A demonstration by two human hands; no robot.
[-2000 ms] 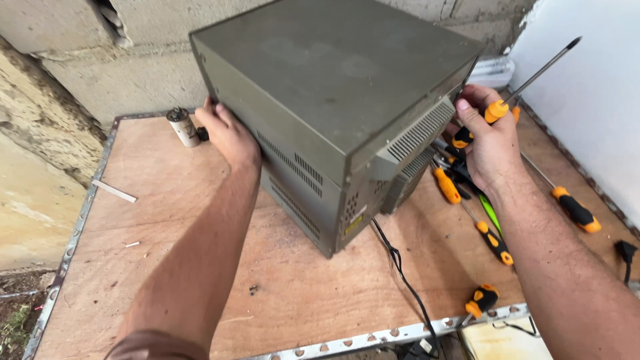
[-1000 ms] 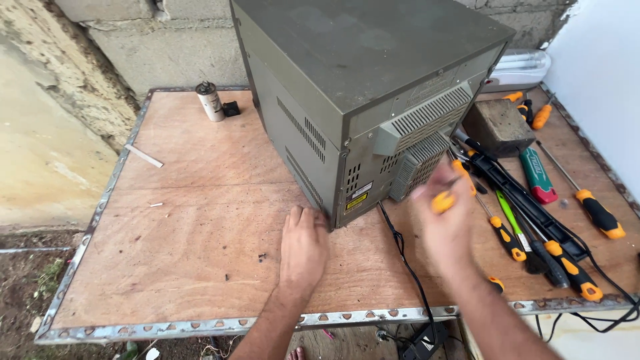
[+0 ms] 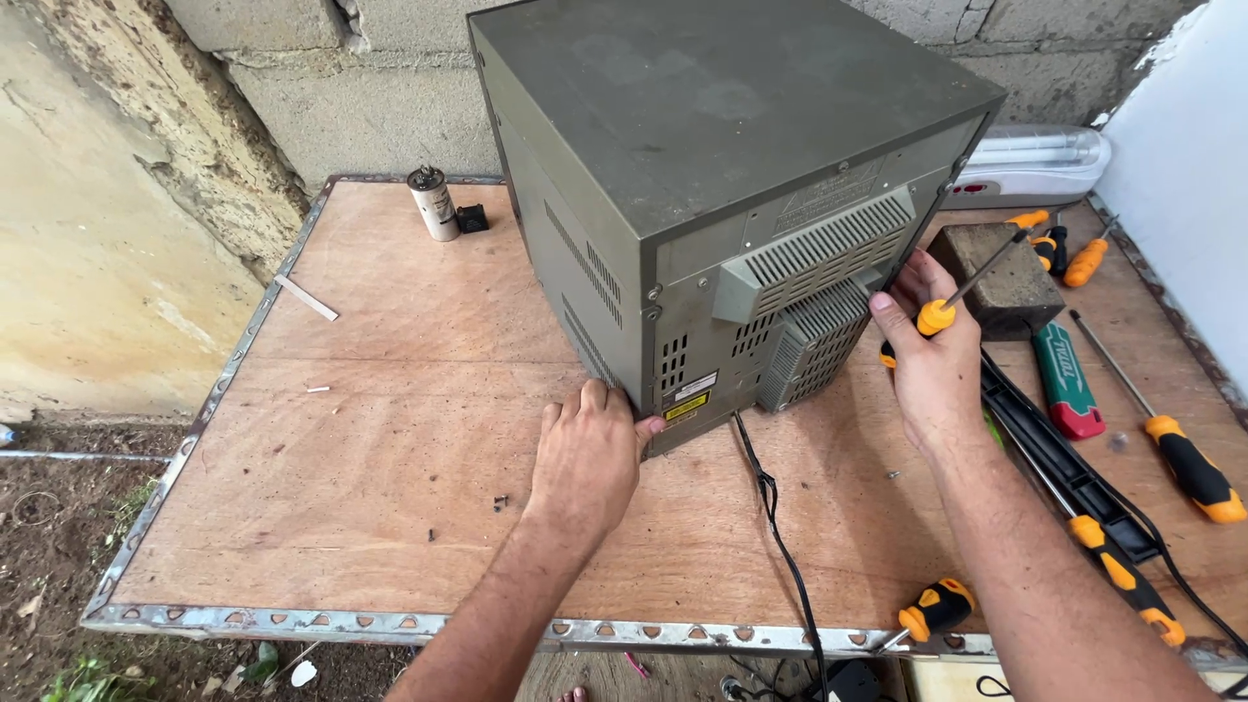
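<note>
A large grey metal-cased electronic unit (image 3: 760, 127) stands on the plywood table, its vented rear panel turned partly toward me. My left hand (image 3: 590, 453) grips the unit's lower near corner, thumb beside a yellow label (image 3: 686, 407). My right hand (image 3: 931, 356) holds a screwdriver (image 3: 938, 314) with an orange and black handle, shaft pointing up and right; its fingers also touch the right edge of the rear panel. A black power cord (image 3: 770, 497) runs from the unit's base over the table's front edge. Small screws (image 3: 500, 503) lie left of my left hand.
Several screwdrivers (image 3: 1194, 468), a green and red Total-brand tool (image 3: 1068, 380), a black plastic strip (image 3: 1072, 468) and a dark block (image 3: 999, 278) lie at right. A capacitor (image 3: 434, 205) stands at back left. A white lamp (image 3: 1029, 166) sits by the block wall. Metal edging (image 3: 341, 624) borders the table.
My right hand has moved from the lower rear vents up to the panel's right edge, with the screwdriver in it. My left hand was on the unit's far-left side two seconds ago and now holds the near corner.
</note>
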